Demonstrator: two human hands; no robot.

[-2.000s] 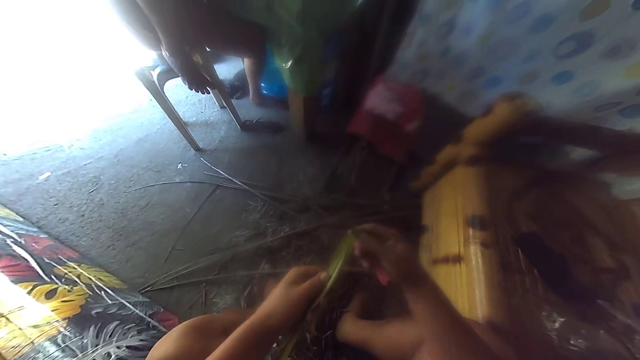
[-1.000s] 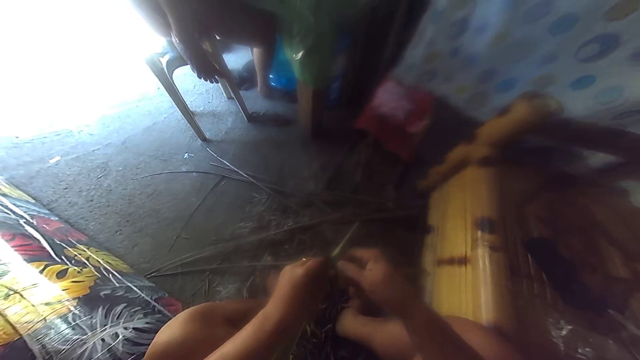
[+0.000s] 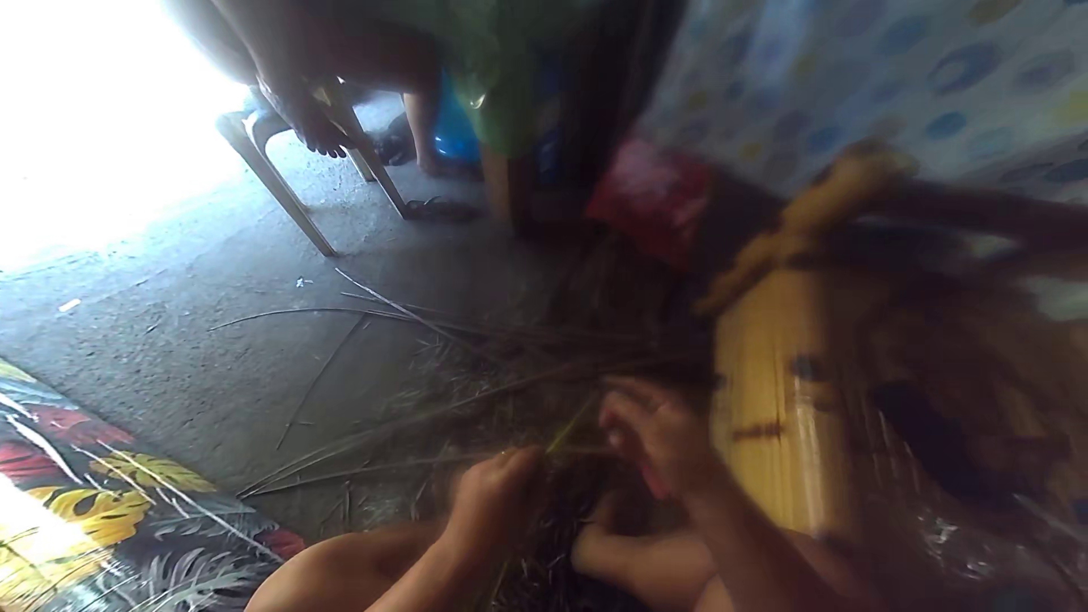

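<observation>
My left hand is closed around a thin green leaf strip, whose upper end sticks out towards my right hand; a lower length shows faintly below the fist. Close by on the right, my right hand is raised, blurred, with its fingers partly bent. Something reddish shows at its palm side, too blurred to name. Whether the strip touches the right fingers is unclear. Both hands are above a dark litter of thin shavings between my bent legs.
Long thin sticks lie on the concrete floor. A bamboo bench stands at right, a leaf-patterned mat at lower left. Another person's foot rests by a plastic chair. A red bag-like item is farther back.
One second ago my hands were close together at the strip; now my right hand is higher and farther from the left, which still grips the strip.
</observation>
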